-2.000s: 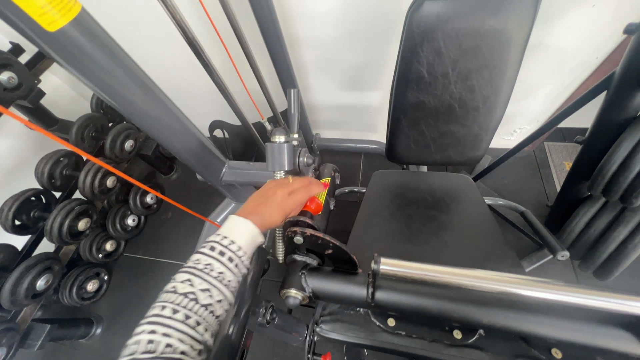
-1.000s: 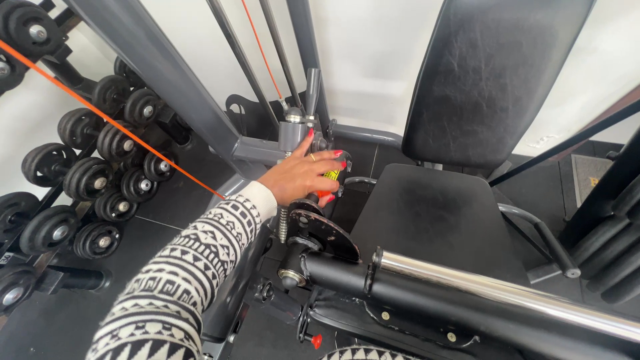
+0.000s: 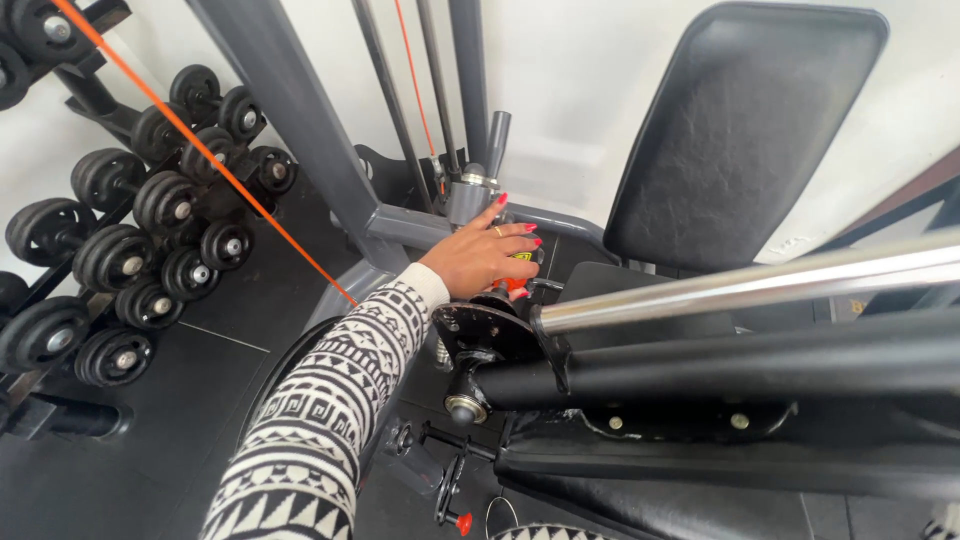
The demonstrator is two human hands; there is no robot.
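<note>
My left hand (image 3: 487, 255), in a black-and-white patterned sleeve, lies palm down over the pivot fittings of a weight machine. Its thumb and fingers are around an orange-red part (image 3: 513, 285) with a yellow label; one finger reaches up against a grey metal bracket (image 3: 469, 201). The palm hides most of what lies under it. Just below the hand is a black pivot plate (image 3: 487, 330), joined to a thick black tube (image 3: 675, 367). A chrome bar (image 3: 712, 281) runs from beside the plate to the right. Only a bit of my right sleeve (image 3: 551, 533) shows at the bottom edge; my right hand is out of view.
Dumbbells (image 3: 161, 202) fill a rack at the left. An orange cable (image 3: 210, 154) slants down to the machine's grey frame (image 3: 292, 97). A black padded backrest (image 3: 750, 135) stands behind the seat (image 3: 622, 289), which the bar partly covers. A red knob (image 3: 463, 523) is low in the centre.
My left hand stays at the pivot fittings, its fingers more spread than two seconds ago. The chrome bar and black tube have swung up and now cover much of the seat. The view has shifted.
</note>
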